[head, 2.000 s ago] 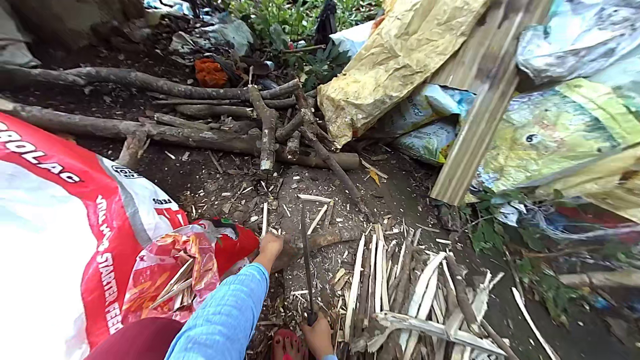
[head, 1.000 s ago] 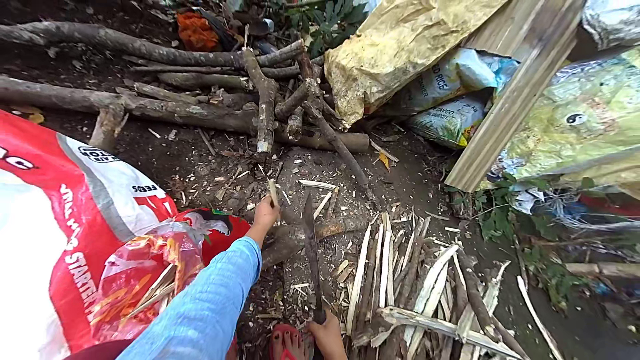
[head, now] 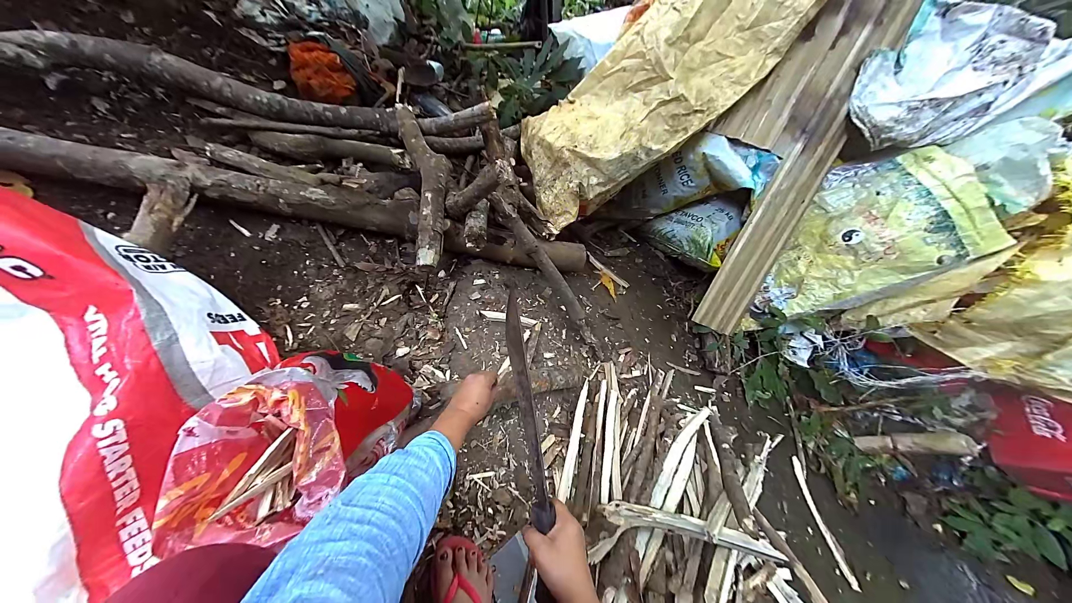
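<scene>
My right hand (head: 559, 543) grips the dark handle of a machete (head: 523, 385), whose long blade points forward, away from me. My left hand (head: 476, 395), at the end of a blue sleeve, is closed around a small piece of split wood (head: 505, 366) beside the blade. Below both lies a short log (head: 548, 379) on the ground, partly hidden by the hand and blade. A pile of split sticks (head: 670, 477) lies to the right of my right hand. On the left, a clear and red plastic bag (head: 314, 419) holds cut wood pieces (head: 266, 481).
A large red and white feed sack (head: 126, 335) stands at the left. Thick branches (head: 293, 197) lie stacked ahead. A wooden plank (head: 779, 218), a yellowish sheet (head: 653, 100) and old sacks (head: 888, 234) are at the right. My sandalled foot (head: 462, 569) is near the bottom edge.
My left hand has moved lower in the view, with the wood piece now tilted beside the blade. My right hand has risen with the machete. The view has shifted somewhat.
</scene>
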